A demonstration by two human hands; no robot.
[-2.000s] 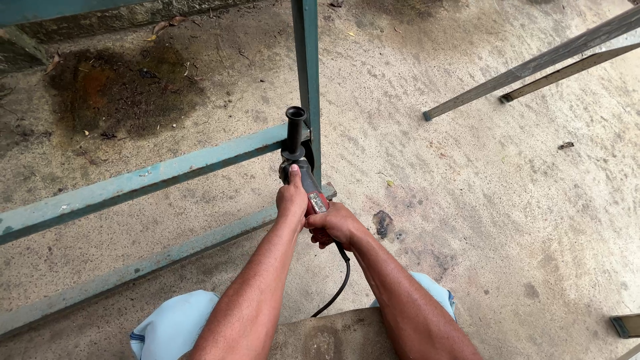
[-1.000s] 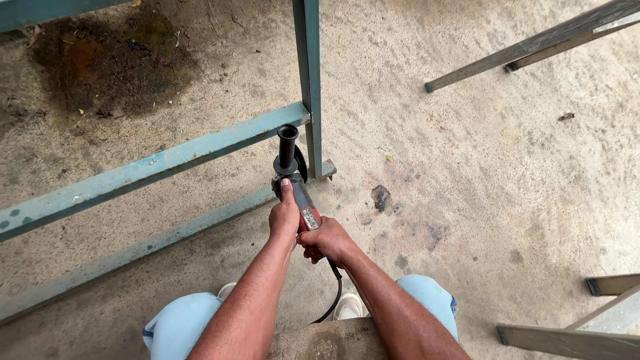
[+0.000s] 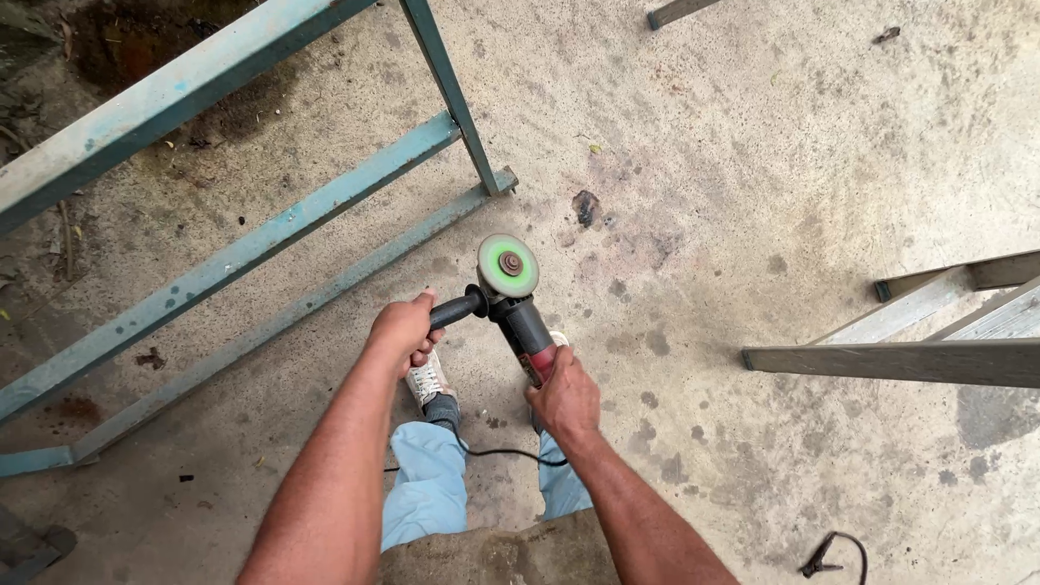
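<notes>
An angle grinder (image 3: 520,325) is held in front of me, over the concrete floor, with its green-centred disc (image 3: 509,265) facing up. My left hand (image 3: 404,331) is closed around the black side handle (image 3: 457,309). My right hand (image 3: 569,398) grips the rear of the red and black body, where a black power cord (image 3: 512,452) runs down past my legs. The disc stands apart from the blue-painted metal frame (image 3: 227,256), to the right of its bars.
Aluminium ladder-like legs (image 3: 886,361) lie at the right, and another leg end (image 3: 681,11) shows at the top. A black clamp with a cable (image 3: 821,561) is on the floor at lower right. My shoe (image 3: 426,378) is below the grinder.
The grinder has come away from the frame's upright and turned so that its disc faces up. My left hand has moved from the tool's body to its side handle.
</notes>
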